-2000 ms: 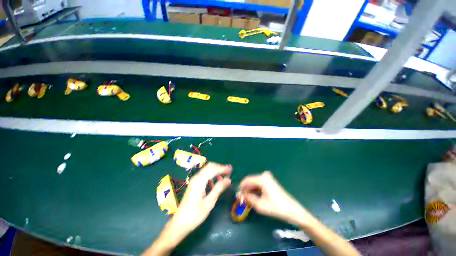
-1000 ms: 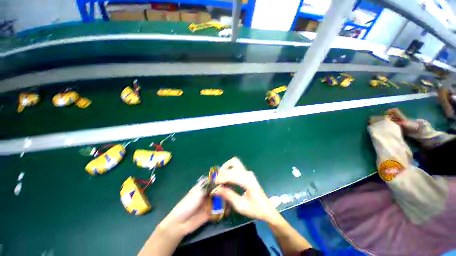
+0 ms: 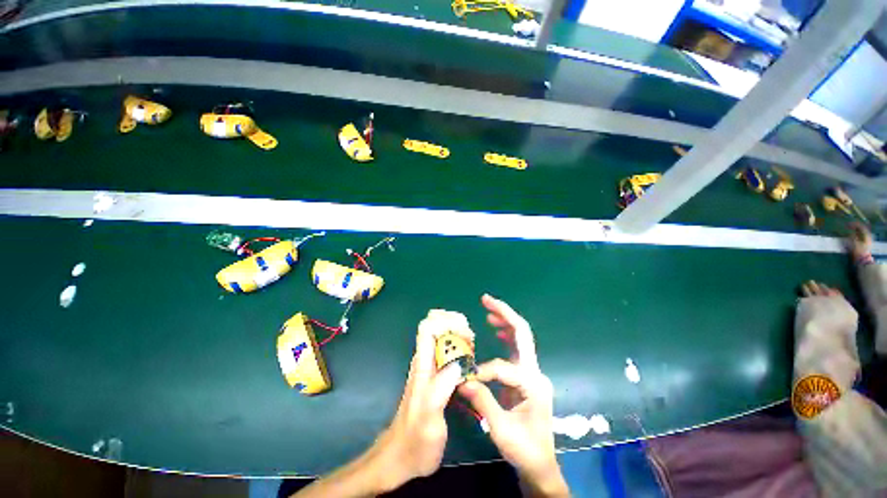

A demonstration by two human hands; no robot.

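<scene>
A yellow housing shell [image 3: 454, 346] with small dark marks is held up off the bench between my hands. My left hand [image 3: 424, 394] is closed around it. My right hand [image 3: 513, 399] has thumb and a finger pinched at its lower end, at a small dark part I cannot make out, with other fingers spread. Three wired yellow shells lie to the left: one [image 3: 261, 267] with a green circuit board [image 3: 224, 240] on red leads, one [image 3: 347, 281] beside it, and one [image 3: 302, 354] nearer me.
A pale rail [image 3: 389, 219] separates my bench from the conveyor lane [image 3: 311, 175], which carries yellow shells and flat covers [image 3: 426, 148]. A slanted grey post [image 3: 739, 115] stands at the right. Another person's sleeve [image 3: 827, 336] and hands are at the far right.
The view has swung back right and tilted down. My hands hold the shell raised, its yellow marked side now showing instead of the blue inside.
</scene>
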